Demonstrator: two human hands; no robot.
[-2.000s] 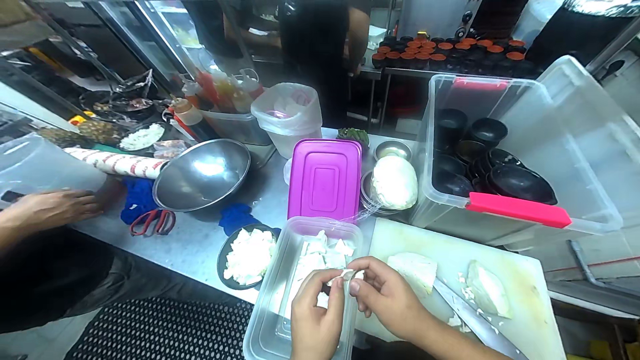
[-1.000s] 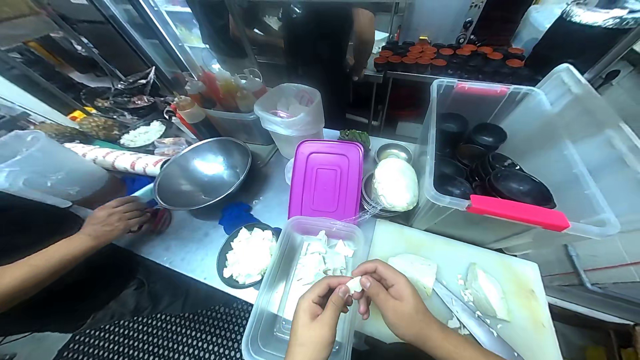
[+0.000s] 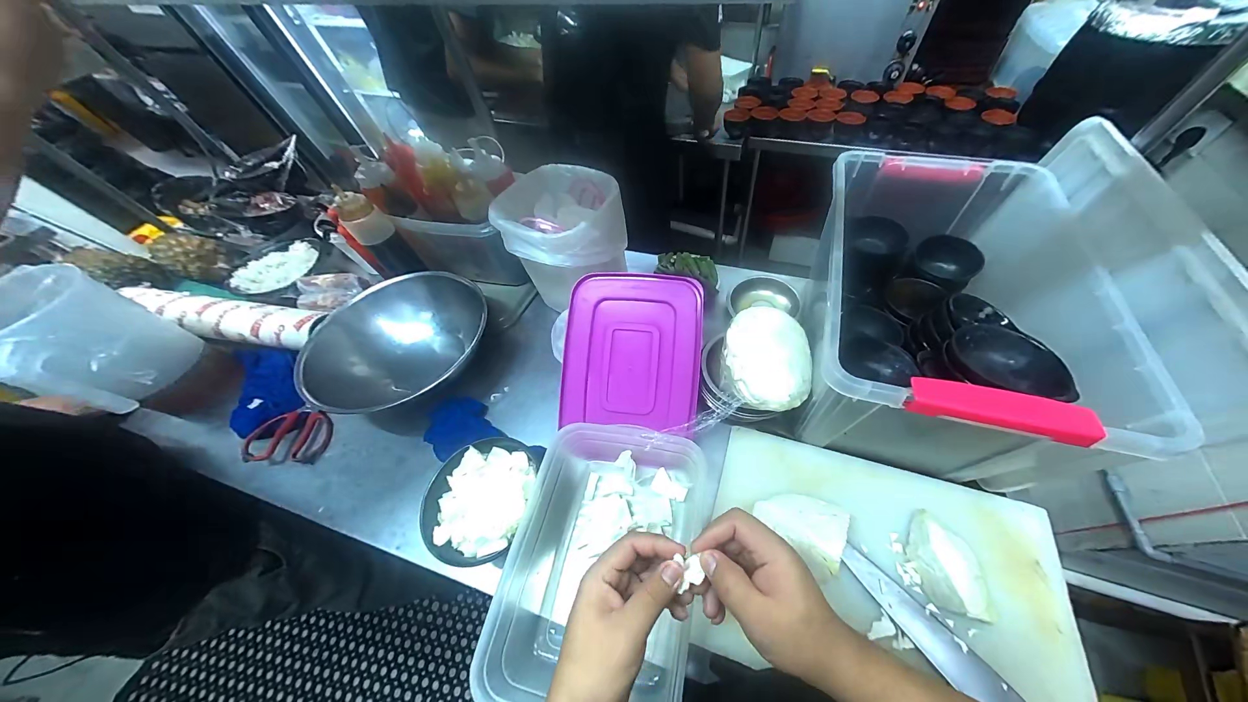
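Note:
Both my left hand (image 3: 629, 600) and my right hand (image 3: 765, 595) pinch one small white piece of food (image 3: 691, 573) between their fingertips. They are above the right side of a clear plastic container (image 3: 517, 585), where more white pieces (image 3: 624, 502) lie. A black bowl heaped with white chunks (image 3: 485, 499) stands left of the container. To the right, a white cutting board (image 3: 1024, 546) carries two larger pale cut pieces (image 3: 804, 526) and a knife (image 3: 921, 624) with crumbs around its blade. Behind the container are a purple lid (image 3: 632, 351) and a large white rounded piece (image 3: 767, 359) wrapped in clear film.
A metal bowl (image 3: 392, 341), red-handled scissors (image 3: 289, 436) and blue cloths (image 3: 265, 390) are on the left of the steel counter. A clear bin with a red latch (image 3: 1009, 411) holds black bowls (image 3: 1009, 361) at the right. One person stands at the left edge, another beyond the counter.
The arm of the person at the left has left the counter, and the scissors it covered a second ago show again. My hands still hold a white piece over the container.

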